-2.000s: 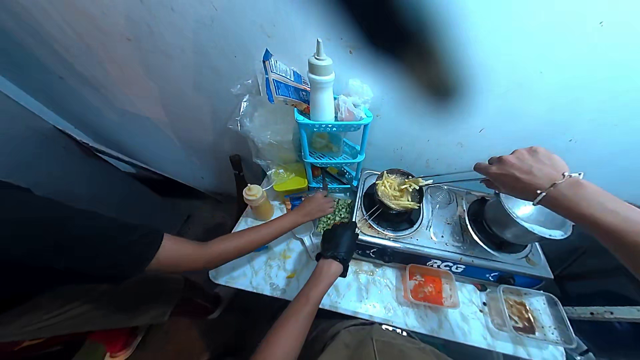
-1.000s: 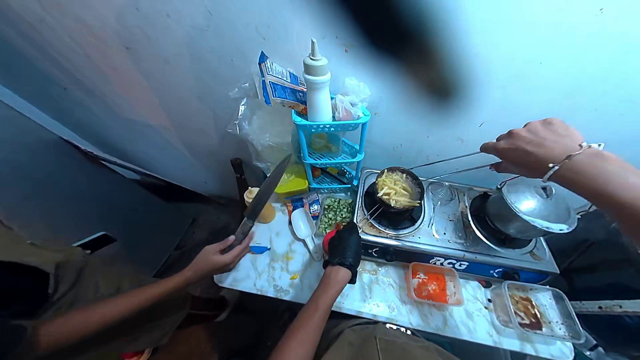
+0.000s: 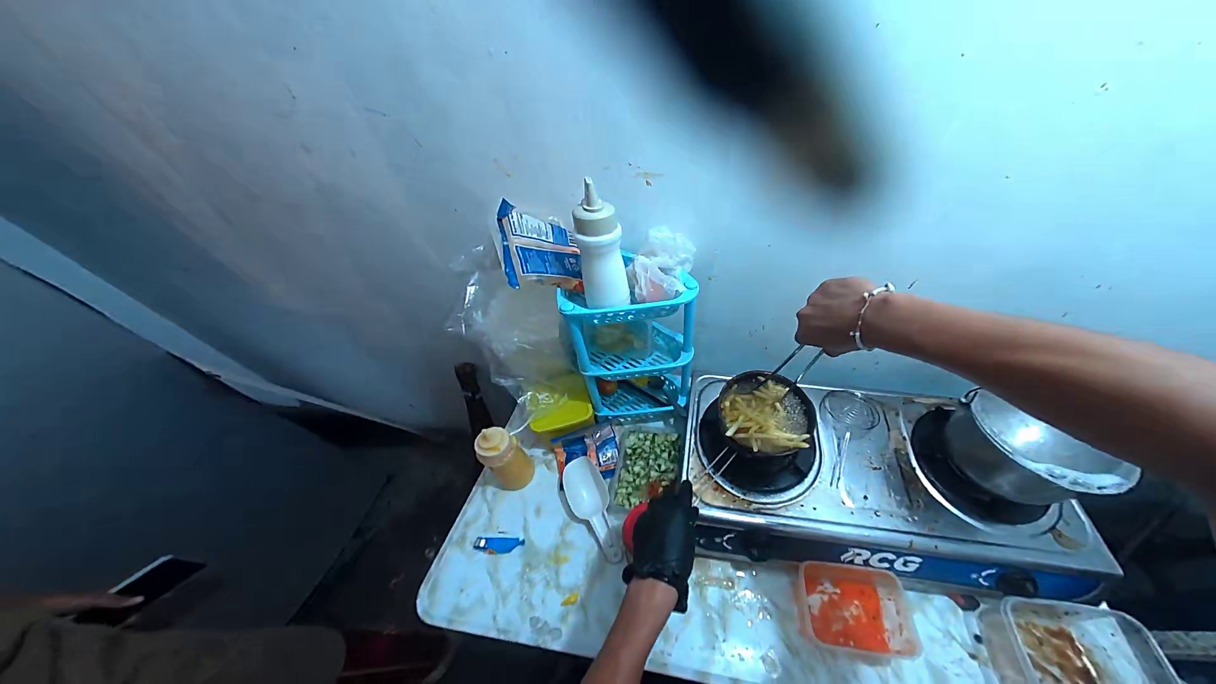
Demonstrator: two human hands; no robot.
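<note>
My left hand (image 3: pixel 662 537), in a black glove, is at the table's edge of the stove, beside a red item (image 3: pixel 635 524); its grip on that item is unclear. Fingers of my right hand (image 3: pixel 836 315), with a bracelet on the wrist, are closed on the handles of metal tongs (image 3: pixel 807 359). The tongs' far end reaches into a small black pan (image 3: pixel 809 404) of fries (image 3: pixel 760 418) in bubbling oil on the left burner. Just above the gloved hand is a clear container of chopped green vegetables (image 3: pixel 648 467), with a white scoop (image 3: pixel 584 489) alongside.
An aluminium pot (image 3: pixel 1007 456) sits on the right burner. Tubs of orange food (image 3: pixel 850 608) and brown sauce (image 3: pixel 1054 651) stand in front. A blue rack (image 3: pixel 627 361), sauce bottle (image 3: pixel 505 461) and blue lighter-like item (image 3: pixel 499 544) are further left. Another person's hand (image 3: pixel 104 603) holds a phone-like object.
My right hand has moved left, nearer the pan, still with the tongs. The other person's hand, which held a knife over the table one second ago, has left that spot; the knife is out of sight.
</note>
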